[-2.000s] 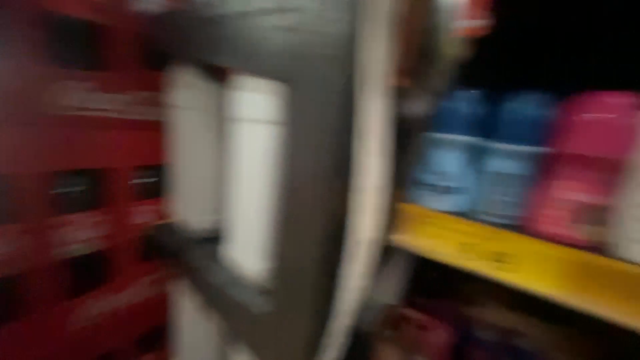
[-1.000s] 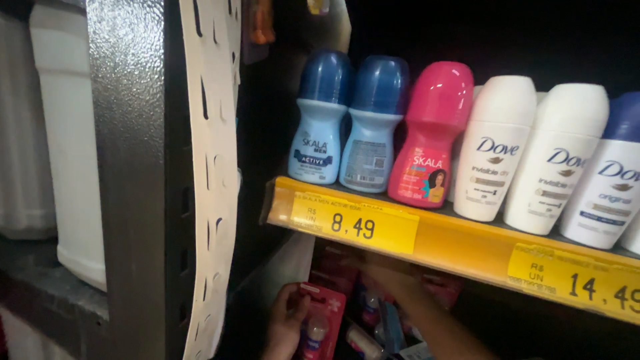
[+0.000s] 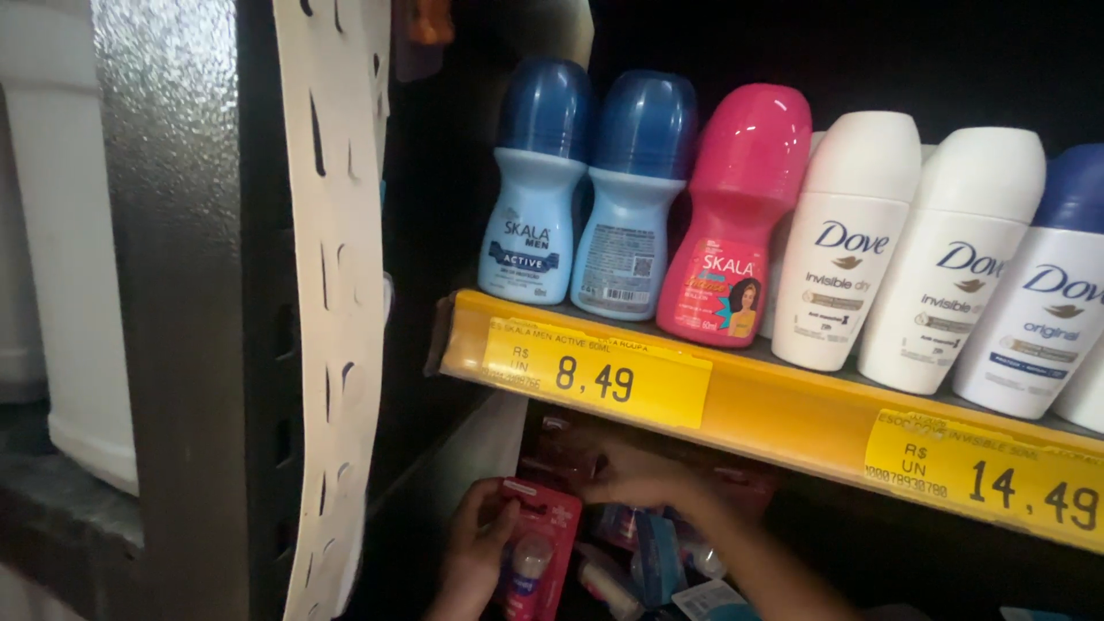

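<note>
Below the yellow shelf edge, my left hand (image 3: pixel 476 539) holds a red blister pack (image 3: pixel 542 552) upright; a small clear-capped item shows in it. My right hand (image 3: pixel 634 474) reaches in from the lower right, beside the top of that pack, toward more red packs (image 3: pixel 561 448) in the shade. Its fingertips are blurred and dark, so whether it grips one cannot be seen. Under my right wrist lie a loose blue package (image 3: pixel 657 556), a white tube-like item (image 3: pixel 608 585) and other small packages.
Above the hands, the yellow price rail (image 3: pixel 776 405) fronts a shelf with light-blue roll-on deodorants (image 3: pixel 530 224), a pink one (image 3: pixel 733 233) and several white ones (image 3: pixel 845 250). At left stand a black metal upright (image 3: pixel 185 302), a slotted pale strip (image 3: pixel 336 302) and white bottles (image 3: pixel 69 259).
The view has swung from red crates at left toward the deodorant shelf, where both hands now show. Since one second ago, the red pack has stayed in my left hand.
</note>
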